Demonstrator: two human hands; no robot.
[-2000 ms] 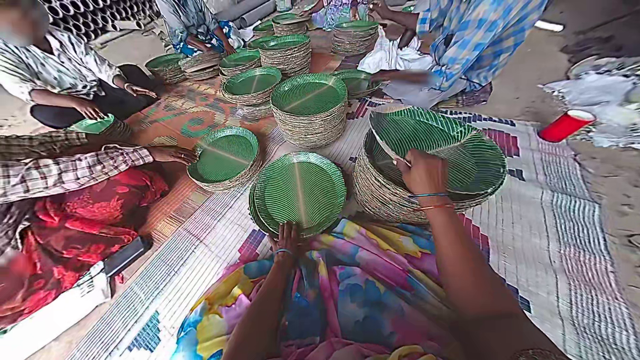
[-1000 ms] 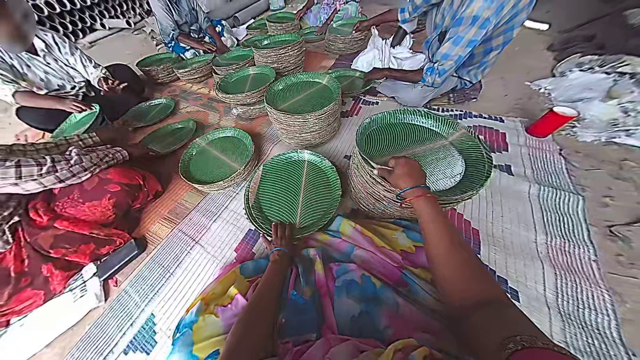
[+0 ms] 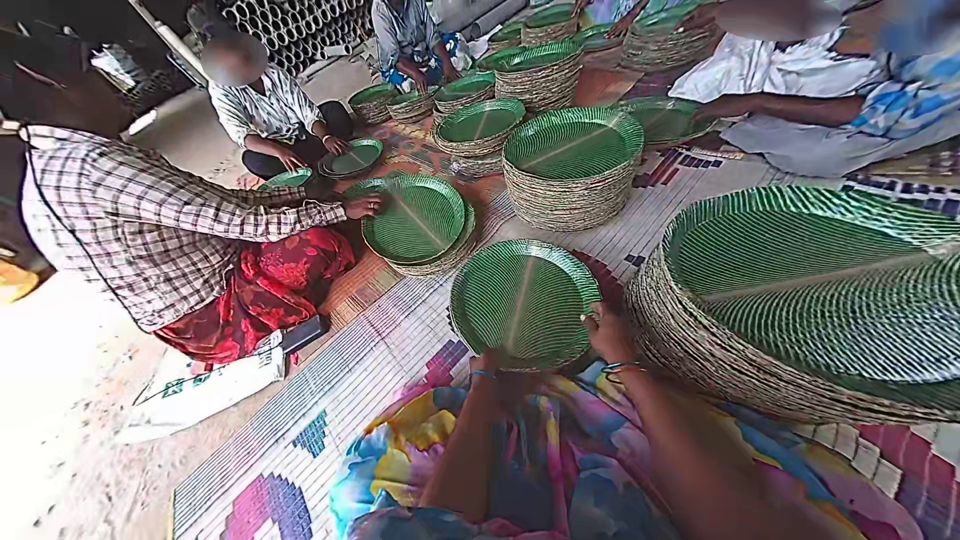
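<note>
A round green leaf-patterned plate is directly in front of me, tilted over my lap's edge. My left hand grips its lower rim. The fingers of my right hand close on its right rim. To the right of my right hand stands a tall stack of green plates with rough brown edges. Beyond the plate in my hands rises another tall stack. Whether more plates lie under the one I hold cannot be told.
A co-worker's hand rests on a plate stack at the left. Several more stacks and seated people are farther back. A woven mat lies beneath, with a black box near its left edge.
My right hand has moved left from the big stack's top plate to the rim of the plate before me. My left hand stays at that plate's lower rim. The view has swung left.
</note>
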